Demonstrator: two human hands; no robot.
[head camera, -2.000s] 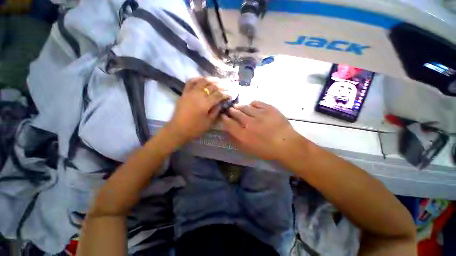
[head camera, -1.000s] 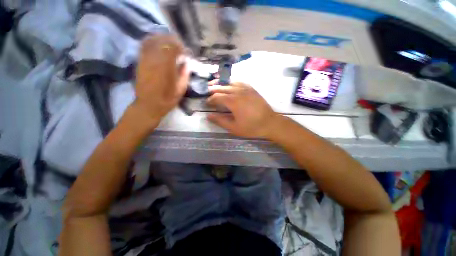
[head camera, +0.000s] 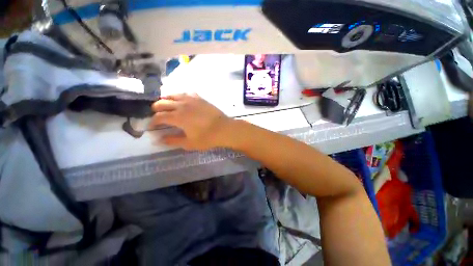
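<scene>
A light grey garment piece (head camera: 46, 67) with dark grey bands lies at the left, partly on the table and hanging over its edge. A dark grey band (head camera: 111, 105) runs across the table to the presser foot (head camera: 151, 78). My right hand (head camera: 189, 120) lies at the band's right end beside the presser foot, fingertips on the band and slightly blurred. Whether the fingers pinch it is hidden. A thin dark strip (head camera: 132, 128) curls below the band. My left hand is not in view.
The white machine head (head camera: 218, 34) spans the top. A lit smartphone (head camera: 262, 80) lies under the arm. Right of it are a red-handled tool (head camera: 324, 91), a dark grey block (head camera: 334, 106) and black loops (head camera: 389, 96). A blue crate (head camera: 433, 208) stands lower right.
The view has swung to the right. My left hand, earlier at the cloth beside my right hand, has left the picture. The dark band now lies stretched out left of the presser foot.
</scene>
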